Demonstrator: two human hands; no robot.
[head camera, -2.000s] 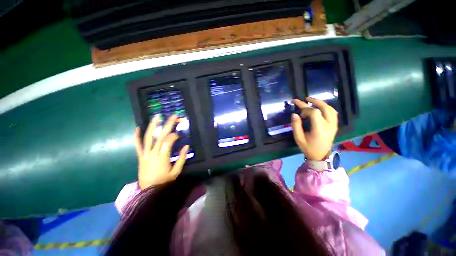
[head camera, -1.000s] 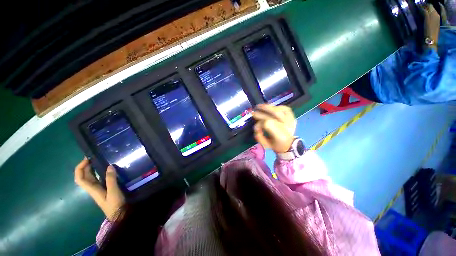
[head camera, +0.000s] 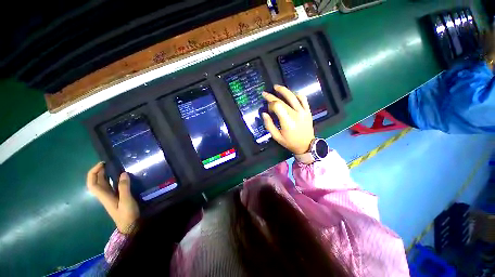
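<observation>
A black foam tray (head camera: 166, 135) lies on the green bench with several smartphones face up in a row of slots. The third smartphone from the left (head camera: 247, 108) shows green and white text rows. The second smartphone (head camera: 205, 127) has a green and red strip at its lower end. The leftmost smartphone (head camera: 138, 157) has a red mark low down. The rightmost smartphone (head camera: 298, 73) is partly covered by my right hand (head camera: 289, 120), whose fingers are spread over the third screen. My left hand (head camera: 115, 197) holds the tray's lower left corner between thumb and fingers.
Behind the tray are stacked black foam trays (head camera: 108, 40) on an orange-brown wooden board (head camera: 163, 55) with dark marks. At the right, a person's blue sleeve (head camera: 450, 100) is near another tray of phones (head camera: 453, 35). A red stool (head camera: 382, 123) stands below the bench.
The third phone's display has changed from dark with a coloured strip to green and white text rows. My right hand has moved from its lower end up over the screen. My left hand remains at the tray corner.
</observation>
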